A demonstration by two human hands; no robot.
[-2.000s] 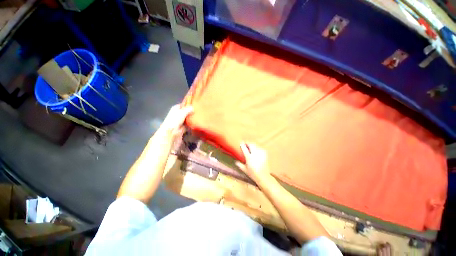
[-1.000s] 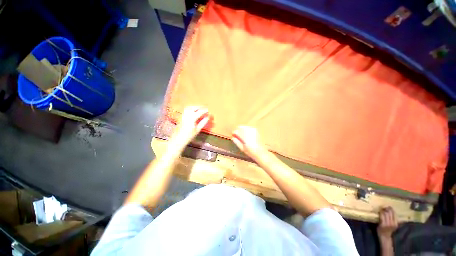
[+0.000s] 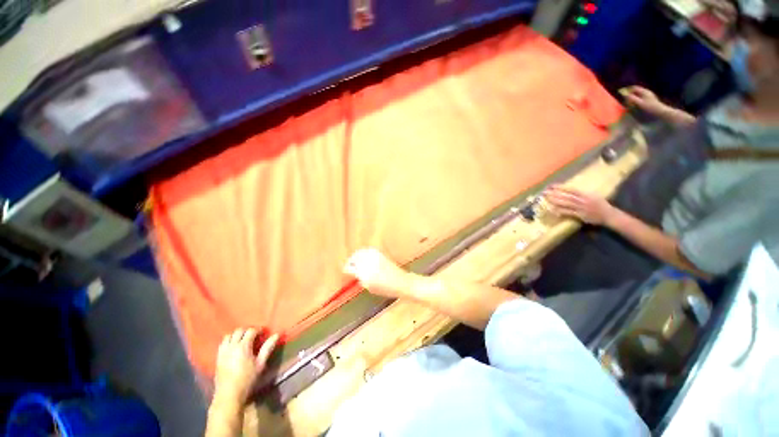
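The red cloth stack [image 3: 410, 162] lies across the long press bed, with soft folds running through its left half. Olive cloth [image 3: 325, 329] shows as a strip along its near edge. My left hand [image 3: 242, 363] is at the near left corner of the red cloth, thumb and fingers curled at its edge. My right hand [image 3: 374, 270] pinches the near edge of the red cloth left of its middle. The bed's pale wooden front edge [image 3: 401, 324] runs just in front of me.
The dark-blue press body [image 3: 290, 60] stands behind the bed. Another person [image 3: 726, 188] stands at the right end, one hand on the front edge, the other near the cloth's far right corner. A blue waste bin [image 3: 81, 418] is at lower left.
The view has turned to the right, bringing the other person into sight. My hands have moved farther apart along the near edge; my left hand is now at the corner.
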